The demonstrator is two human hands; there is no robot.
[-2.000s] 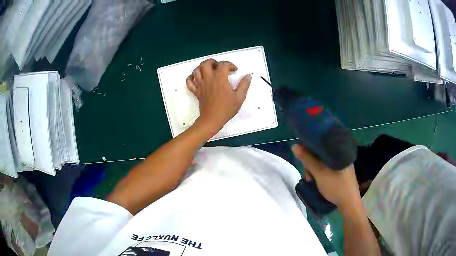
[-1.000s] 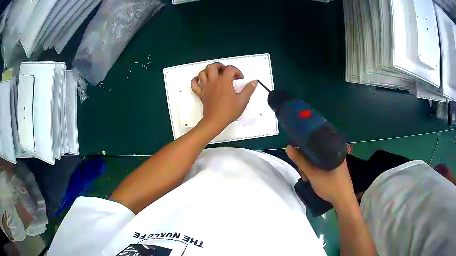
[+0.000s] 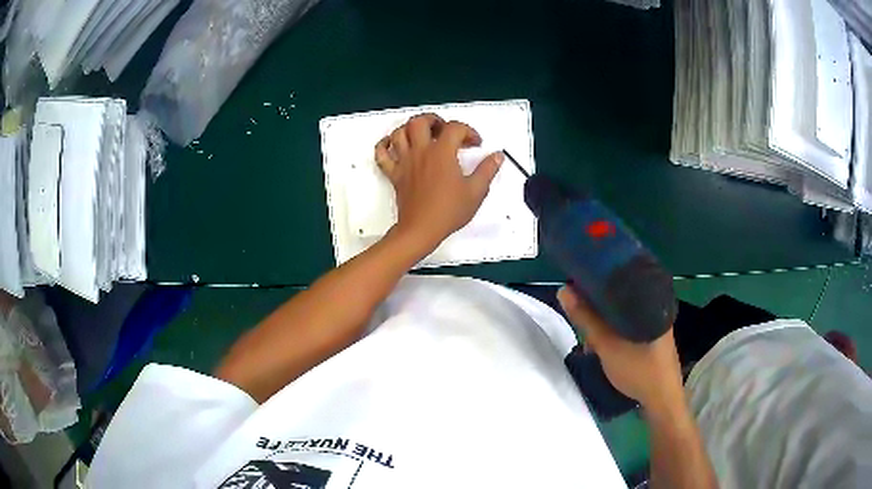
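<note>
A white panel [image 3: 335, 143] with a raised back box [image 3: 368, 215] lies on the dark green bench. My left hand [image 3: 430, 181] rests on the back box with bent, spread fingers and holds it; part of the box is hidden under it. My right hand [image 3: 626, 349] grips a dark blue-black cordless screwdriver [image 3: 598, 253] with a red spot. Its thin bit [image 3: 516, 164] points up and left, with the tip beside my left thumb tip, near the box's upper right corner. Any screw at the tip is too small to tell.
Stacks of white panels stand at left [image 3: 81, 201] and right [image 3: 727, 95]. A crumpled clear plastic bag [image 3: 206, 72] lies at the upper left, near several scattered silvery specks [image 3: 272, 113]. The green bench's front edge [image 3: 239, 285] runs before my body. Another person's light-clothed part [image 3: 784, 406] is at lower right.
The driver's bit has moved left over the panel from two seconds ago and its tip now sits by my left thumb. My left hand stays on the box. The whole view has shifted slightly.
</note>
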